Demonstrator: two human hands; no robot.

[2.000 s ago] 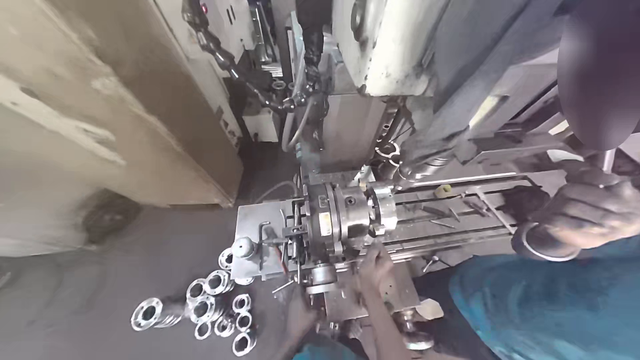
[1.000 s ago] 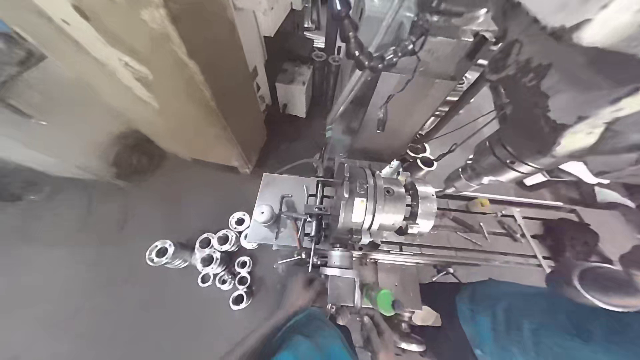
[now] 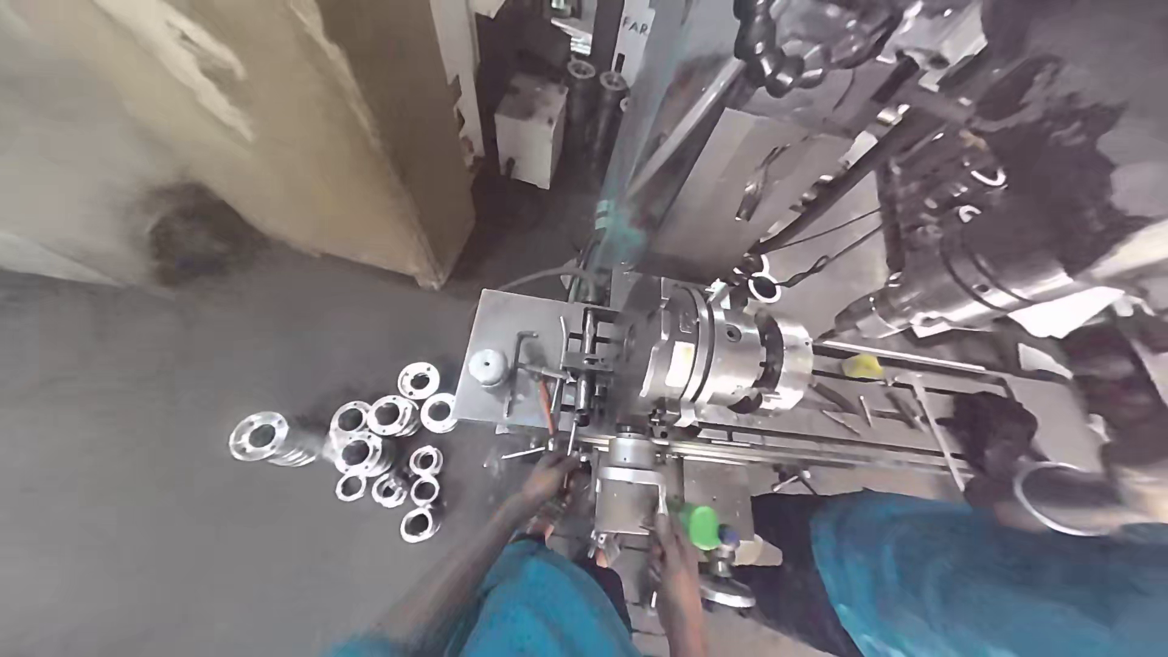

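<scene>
My left hand [image 3: 550, 476] is closed around a thin metal lever [image 3: 572, 438] at the front of a machine table. My right hand [image 3: 671, 540] is at the lower end of a bent metal handle [image 3: 662, 497]; its fingers are too unclear to tell their grip. That handle hangs below a metal cylinder [image 3: 631, 450]. Behind both hands lies a chuck on an indexing head [image 3: 721, 351], with a steel ring-shaped part [image 3: 789, 362] at its right face. A green round knob or cap [image 3: 703, 527] is just right of my right hand.
Stacks of machined metal rings [image 3: 360, 452] stand on the floor at left. A metal plate [image 3: 511, 310] carries hex keys and a round knob. Another person in a blue shirt [image 3: 958, 566] is at right, near a large ring [image 3: 1063, 497]. A spindle [image 3: 967, 283] hangs above the table.
The view has moved. My left hand has come up to the lever, from lower down one second ago. The other person's hand, raised two seconds ago, is now lower.
</scene>
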